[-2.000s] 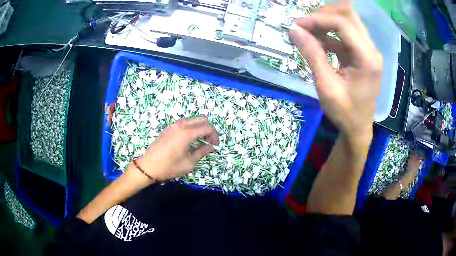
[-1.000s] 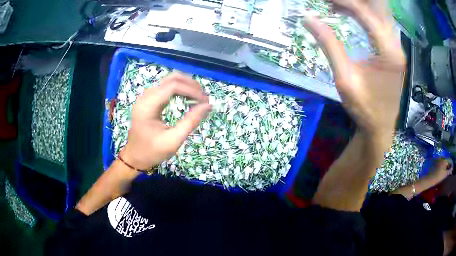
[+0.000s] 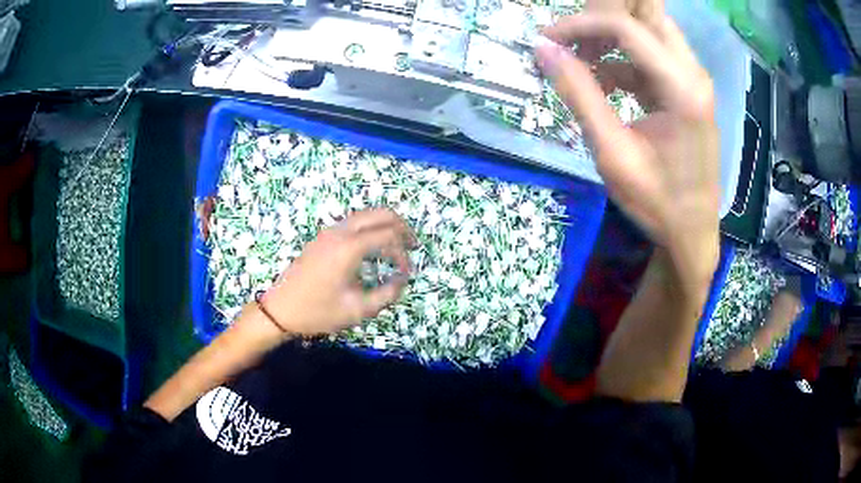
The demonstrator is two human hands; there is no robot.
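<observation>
The blue parts bin [image 3: 396, 152] lies in front of me, full of small white pieces with thin green and white stems [image 3: 472, 255]. My left hand [image 3: 345, 274] is over the middle-left of the bin, thumb and fingers curled into a ring; blur hides whether a piece is between the fingertips. My right hand [image 3: 651, 132] is raised at the right end of the machine's metal block [image 3: 439, 42], thumb and index fingertip close to it. Whether it holds a piece cannot be seen. A translucent whitish tub [image 3: 732, 113] with loose pieces is under and behind my right hand.
The silver-white machine plate [image 3: 378, 80] runs above the bin. Cables [image 3: 222, 47] are at its left. A dark green bin [image 3: 131, 208] of smaller-looking pieces stands far left. At right, another person's arm [image 3: 776, 325] is over a similar blue bin.
My left hand has moved right and down over the bin since one second ago. My right hand has moved left towards the metal block. The other person's hand has moved back over their bin.
</observation>
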